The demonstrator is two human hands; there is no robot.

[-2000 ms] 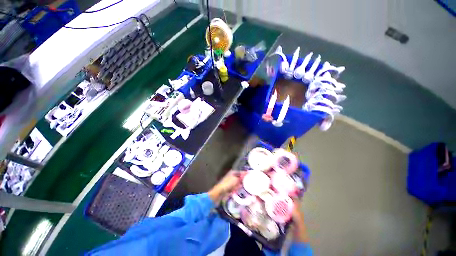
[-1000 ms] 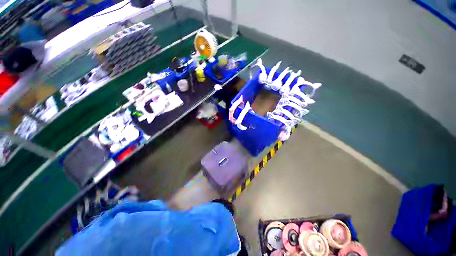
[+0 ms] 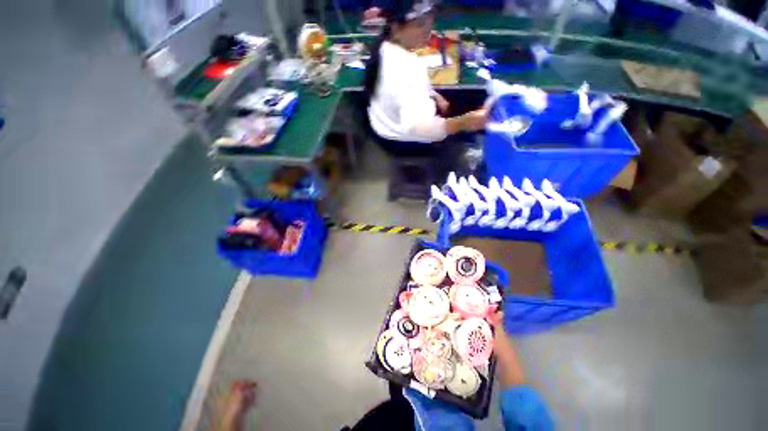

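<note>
A shallow dark parts tray (image 3: 376, 359) is held up in front of my body, tilted in view. It is filled with round pink, white and cream housings (image 3: 428, 305). One pink disc (image 3: 473, 339) has small holes, and a few others have dark ring centres. My right hand (image 3: 500, 335) grips the tray's right side; its fingers are mostly hidden by the tray. My left hand (image 3: 239, 401) is low at the left, blurred, away from the tray and empty, with fingers loosely apart.
A large blue bin (image 3: 589, 290) with white handle-shaped housings (image 3: 505, 206) on its edge stands just beyond the tray. Another blue bin (image 3: 556, 164) is behind it, beside a seated person (image 3: 404, 93). A smaller blue bin (image 3: 290, 261) stands left, cartons (image 3: 674, 168) right. Yellow-black tape (image 3: 383, 229) crosses the floor.
The view has turned away from the bench to the aisle and a seated person. The tray has come fully into view. My left hand, on the tray two seconds ago, is now off it.
</note>
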